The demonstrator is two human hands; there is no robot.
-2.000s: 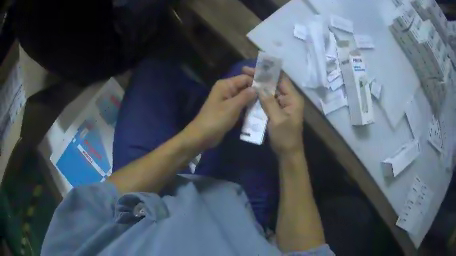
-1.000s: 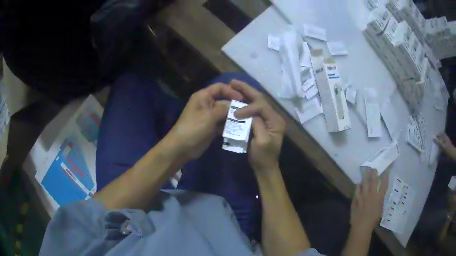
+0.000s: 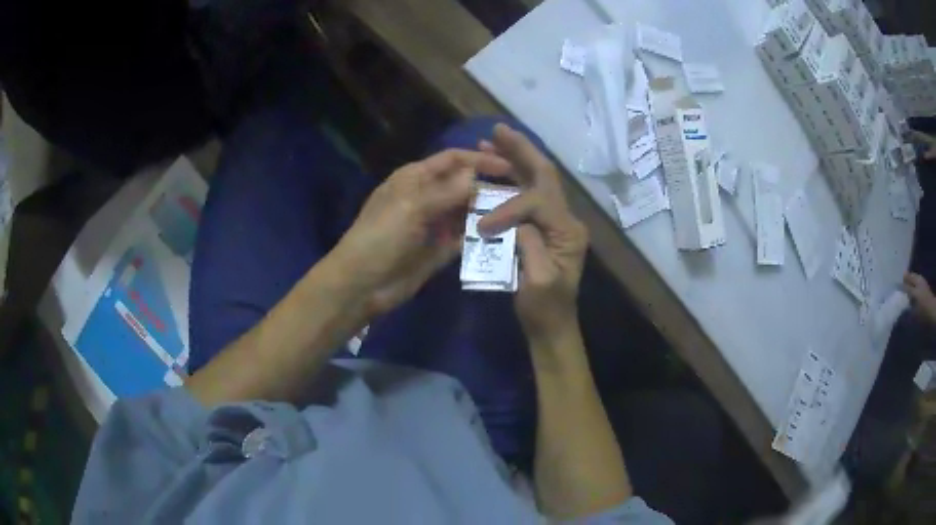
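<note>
A small flat white folded leaflet with dark print is held over my lap. My right hand grips it, with the thumb along its side and a finger across its face. My left hand is at its upper left side, fingers bent near its top; whether these fingers grip it is hidden. A slim white product carton with blue lettering and a pictured device lies on the white board, its upper end flap open.
Paper slips and a milky sleeve lie near the carton. Stacked cartons stand at the back right. A printed sheet lies at the board's near edge. Another person's hand is at far right. A blue-and-white printed panel is low left.
The long leaflet of two seconds ago is now folded short. Another person's hand, seen earlier at the near board edge, is gone, and so is the white carton it touched; a blurred white item shows lower right.
</note>
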